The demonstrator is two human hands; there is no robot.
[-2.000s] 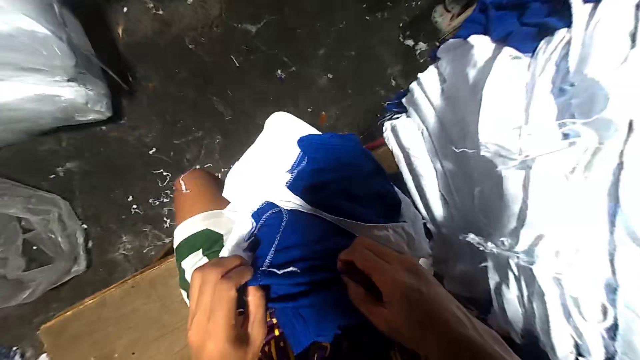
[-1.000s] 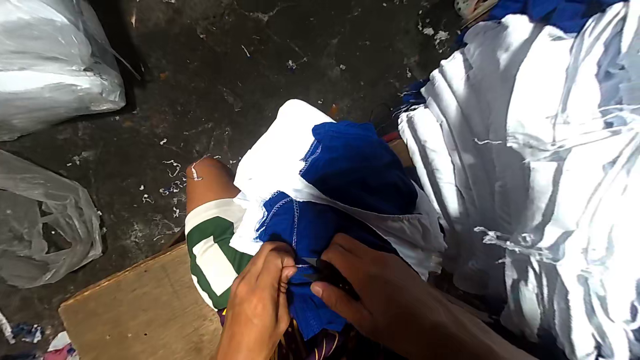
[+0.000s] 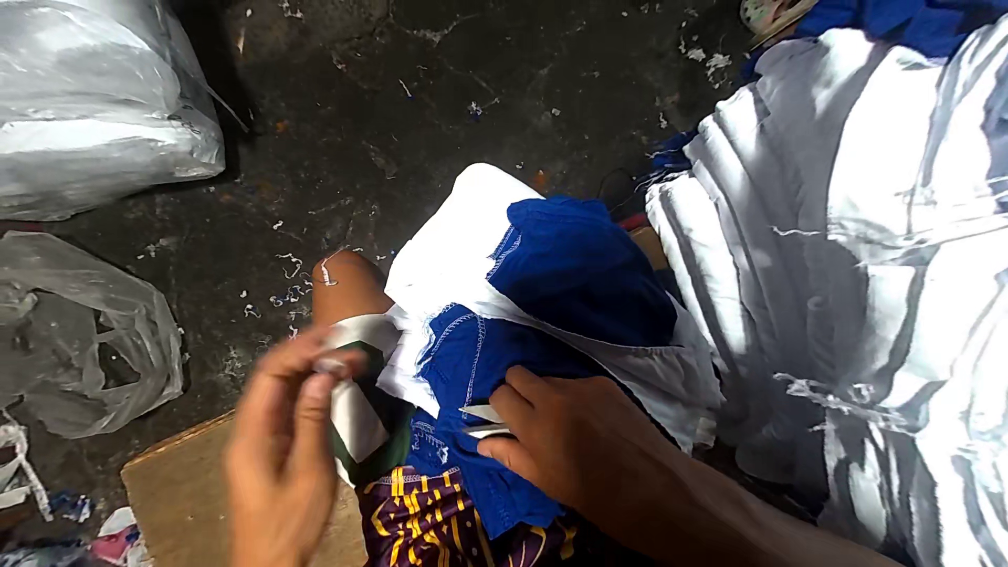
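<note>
A blue and white sewn fabric piece [image 3: 543, 339] lies across my lap, its seams overlocked in white thread. My right hand [image 3: 543, 441] rests on the blue part and holds small metal thread snips [image 3: 484, 421], whose two blades stand apart and point left. My left hand [image 3: 291, 441] is raised left of the cloth and blurred, with a small pale bit, perhaps thread, pinched between thumb and fingers. Under the cloth show patterned purple and yellow fabric [image 3: 417, 512] and green and white shorts [image 3: 358, 417].
A large pile of white fabric pieces [image 3: 803, 197] stands at the right, blue cloth [image 3: 898, 24] behind it. Plastic bags [image 3: 94, 102] lie at the left. A wooden board [image 3: 189, 488] is at lower left. Thread scraps [image 3: 291, 291] litter the dark floor.
My left hand has lifted off the blue cloth and moved left. My right hand stays on the cloth; the snips' blades now show plainly.
</note>
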